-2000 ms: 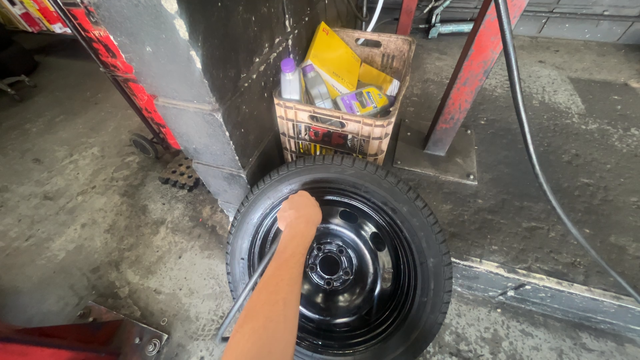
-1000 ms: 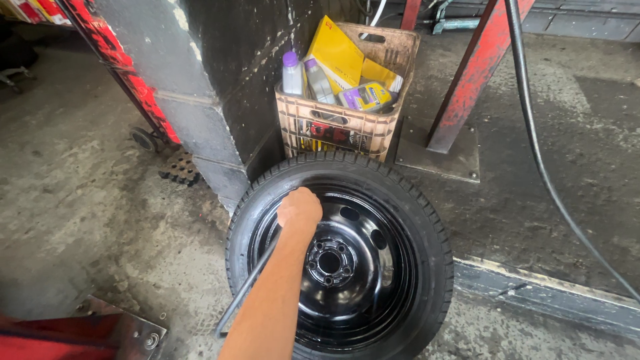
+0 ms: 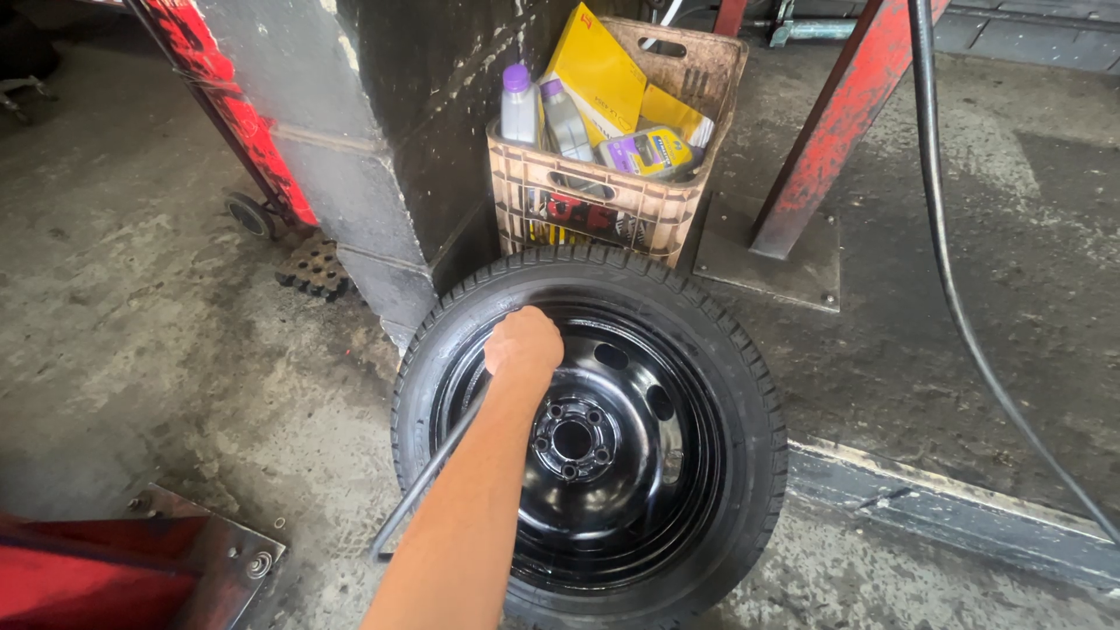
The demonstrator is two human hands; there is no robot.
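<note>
A black tyre [image 3: 744, 385] on a glossy black steel wheel rim [image 3: 595, 507] stands leaning against a plastic crate, its outer face toward me. My left hand [image 3: 525, 343] is a fist over the upper left of the rim, closed around the upper end of a thin dark grey hose or bar [image 3: 429, 472]. That piece runs down beside my forearm, across the tyre's left sidewall, and bends at its lower end. My fingertips and the exact point of contact at the rim are hidden. The rim's centre hole and bolt holes show right of my wrist. My right hand is out of view.
Behind the tyre, the worn crate [image 3: 588, 188] holds purple-capped bottles [image 3: 520, 109] and yellow boxes [image 3: 604, 66]. A grey block pillar [image 3: 350, 131] is at left, a red steel post [image 3: 840, 131] at right. A black hose [image 3: 949, 262] hangs farther right. A red bolted base [image 3: 96, 560] sits lower left.
</note>
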